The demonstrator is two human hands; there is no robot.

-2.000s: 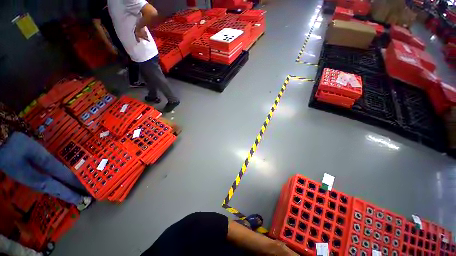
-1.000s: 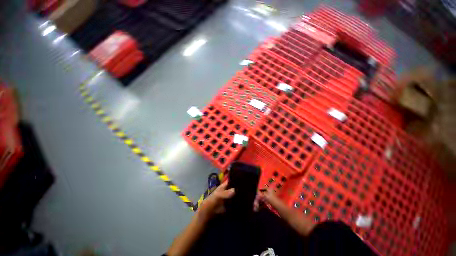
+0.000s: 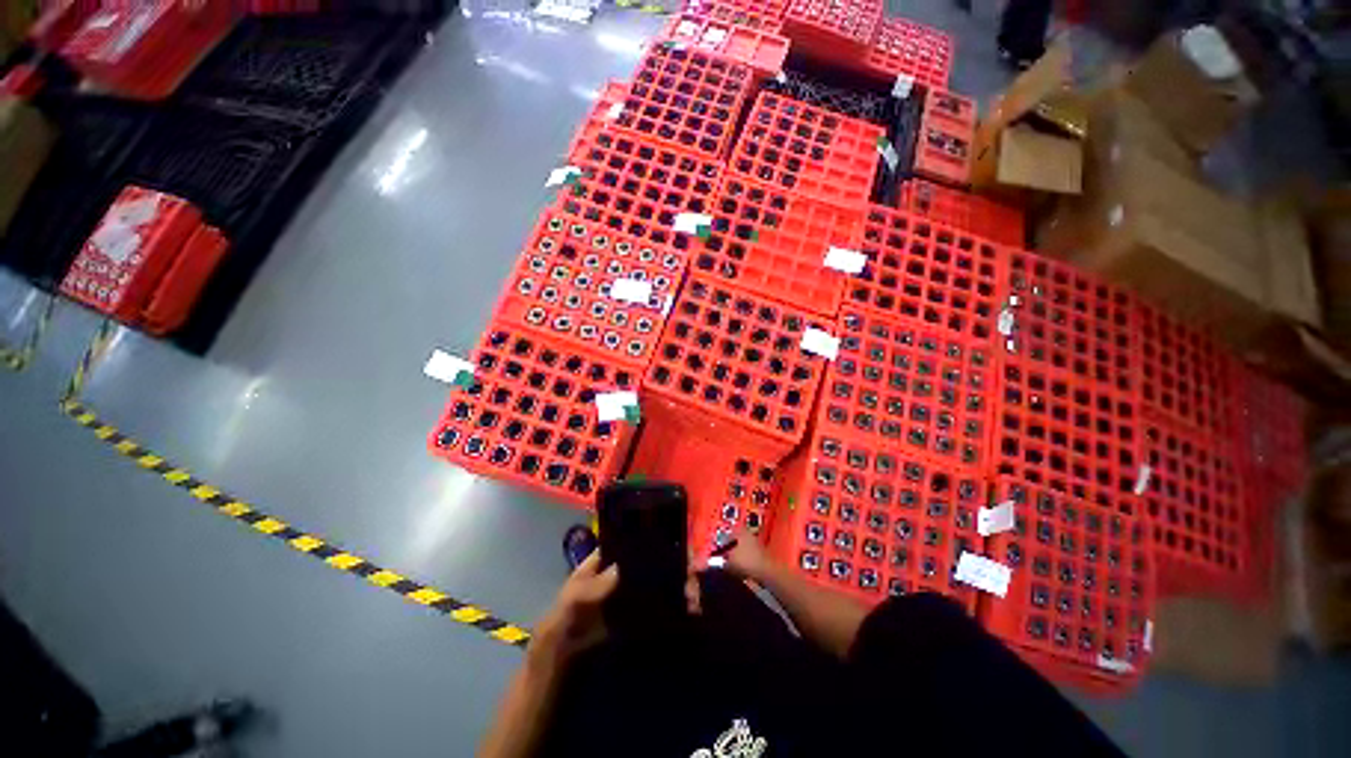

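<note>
My left hand (image 3: 582, 597) grips a black smartphone (image 3: 645, 545) upright in front of me; its screen looks dark. My right hand (image 3: 745, 563) is just right of the phone, by a small dark and white thing at its fingertips; whether it holds this is unclear. Red parts trays (image 3: 741, 351) stand in stacks in front and to the right, most grid holes filled with small dark or silver parts. One tray (image 3: 808, 249) has many empty holes. White paper labels (image 3: 819, 344) lie on tray edges and tops.
Yellow-black floor tape (image 3: 307, 544) runs along the left. Black pallets (image 3: 274, 92) with a short red tray stack (image 3: 144, 255) are upper left. Open cardboard cartons (image 3: 1185, 200) stand at the right. A shoe (image 3: 578, 545) shows beside the near tray corner.
The view has swung right from the aisle and people to the near trays. My left hand and the phone have come into view since the earliest frame; my right hand is beside them.
</note>
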